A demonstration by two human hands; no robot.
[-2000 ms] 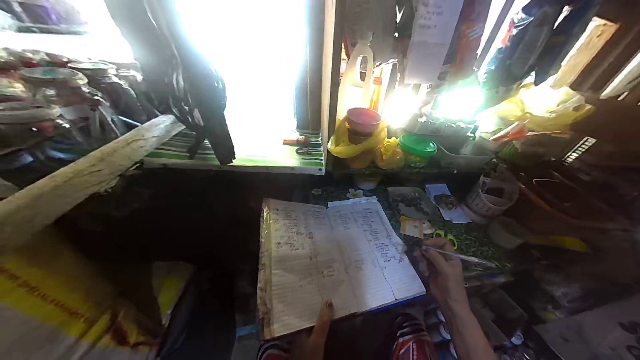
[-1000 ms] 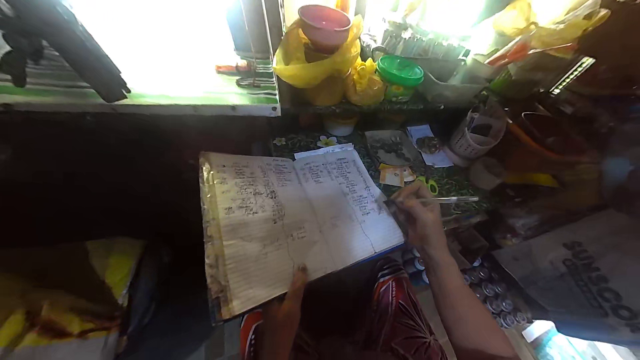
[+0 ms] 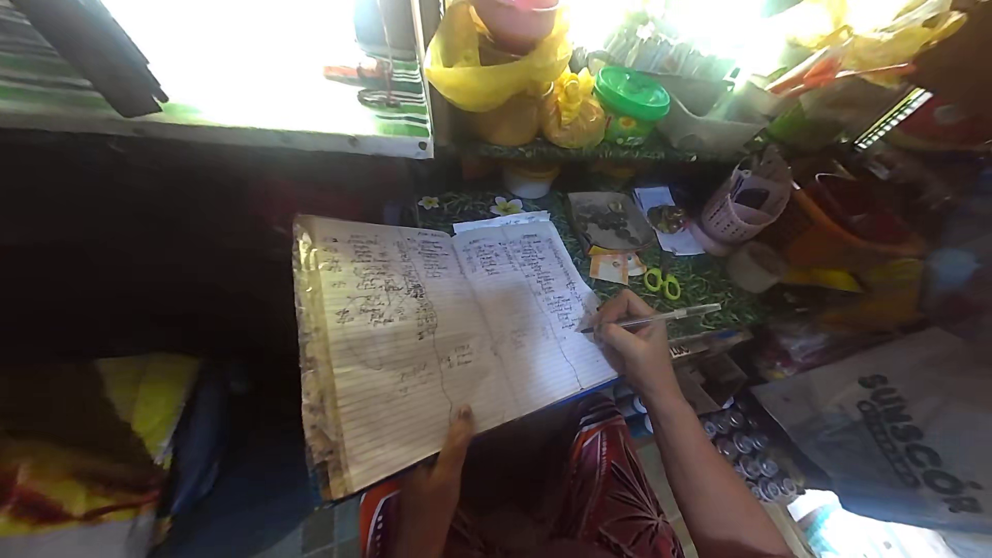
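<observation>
An open ruled notebook (image 3: 480, 333) with handwriting on both pages lies across the middle, tilted, its left edge worn. My left hand (image 3: 449, 457) holds its lower edge, the thumb on the page and the other fingers hidden beneath. In my right hand (image 3: 632, 341) is a clear ballpoint pen (image 3: 674, 314), its tip at the writing near the right page's outer edge. White paper (image 3: 504, 222) sticks out behind the notebook's top. Just beyond my right hand are green-handled scissors (image 3: 662, 284) and an orange-and-white paper (image 3: 610, 267).
A tray of coins (image 3: 611, 221), a pink plastic basket (image 3: 740, 205) and a green-lidded tub (image 3: 632, 101) stand beyond. Yellow plastic bags (image 3: 496, 74) hang around a container on the ledge. Cans (image 3: 748, 453) and a large printed bag (image 3: 891, 434) are at lower right.
The view has moved closer to the notebook. The pen stays in my right hand at the right page, and my left thumb remains on the lower edge.
</observation>
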